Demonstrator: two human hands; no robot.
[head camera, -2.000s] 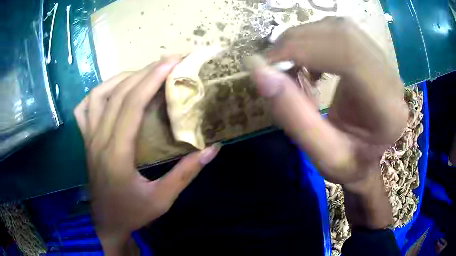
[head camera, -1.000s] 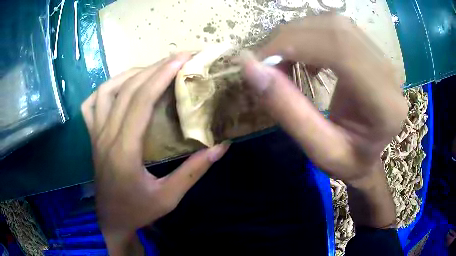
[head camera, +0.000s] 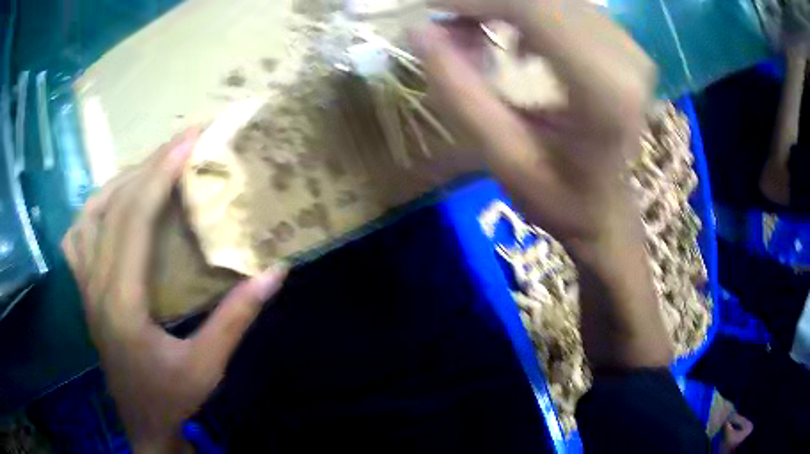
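My left hand (head camera: 155, 257) holds a beige curved hollow figure part (head camera: 218, 208) between thumb and fingers, over the near left part of the tan work board (head camera: 169, 62). My right hand (head camera: 542, 115) is blurred and raised over the board's right side, away from the part. Its fingertips are near the top edge, and I cannot tell whether they hold anything. Several thin tan sticks (head camera: 413, 115) fan out from a white blob (head camera: 369, 58) on the board, left of my right hand.
A blue crate (head camera: 702, 222) heaped with beige moulded pieces (head camera: 671, 239) stands right of the bench, partly behind my right forearm. Pale sticks (head camera: 40, 120) lie on the green bench (head camera: 53, 328) at left. Another person's arm (head camera: 786, 133) shows at far right.
The view has shifted, so the board and left hand appear further left. My right hand has moved up and away from the part, uncovering the stick bundle. The left hand still holds the part.
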